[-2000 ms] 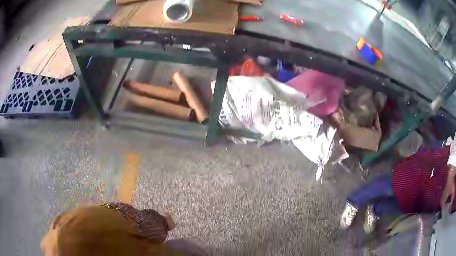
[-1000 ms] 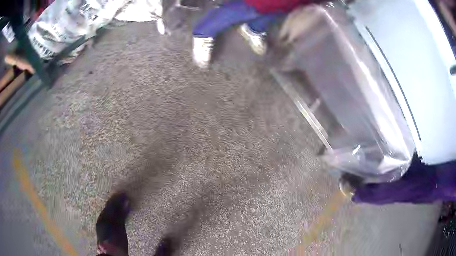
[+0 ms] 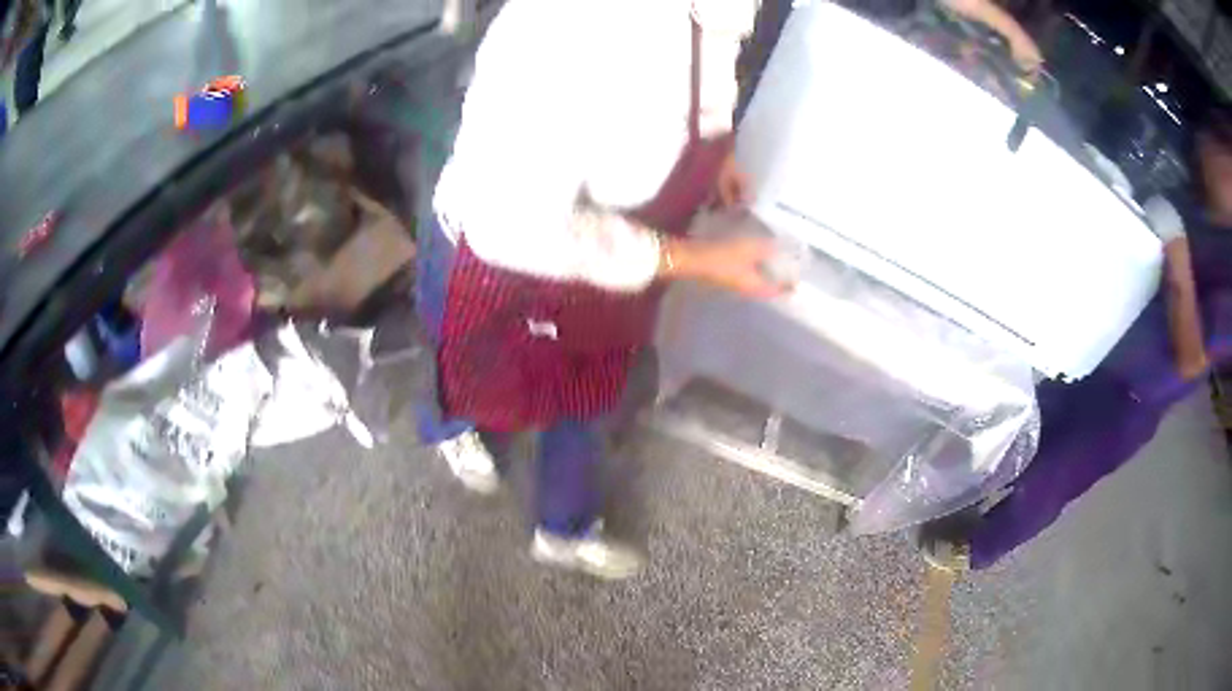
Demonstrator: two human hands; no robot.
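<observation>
The white sheet-metal housing (image 3: pixel 946 176) lies at the upper right on a low stand (image 3: pixel 777 466) covered with clear bubble wrap (image 3: pixel 932 419). A dark slot runs along the housing's near side. A person in a red striped apron (image 3: pixel 541 338) stands at its left end, one hand near the housing's edge and the other over the wrap, perhaps with a small clear thing. Another person's hand is over the far side. A person in purple is at the right end, an arm beside the housing. Neither of my hands is in the picture.
A workbench (image 3: pixel 311 81) curves along the left, with an orange and blue object (image 3: pixel 212 104) on top. Under it are white plastic bags (image 3: pixel 169 452), a pink bag (image 3: pixel 199 284), a cardboard box (image 3: pixel 365 263) and brown tubes (image 3: pixel 68 648). A yellow line (image 3: pixel 932 628) crosses the floor.
The view has swung right from the bench to the housing and then tilted up. The housing and the person in the striped apron now show much more fully.
</observation>
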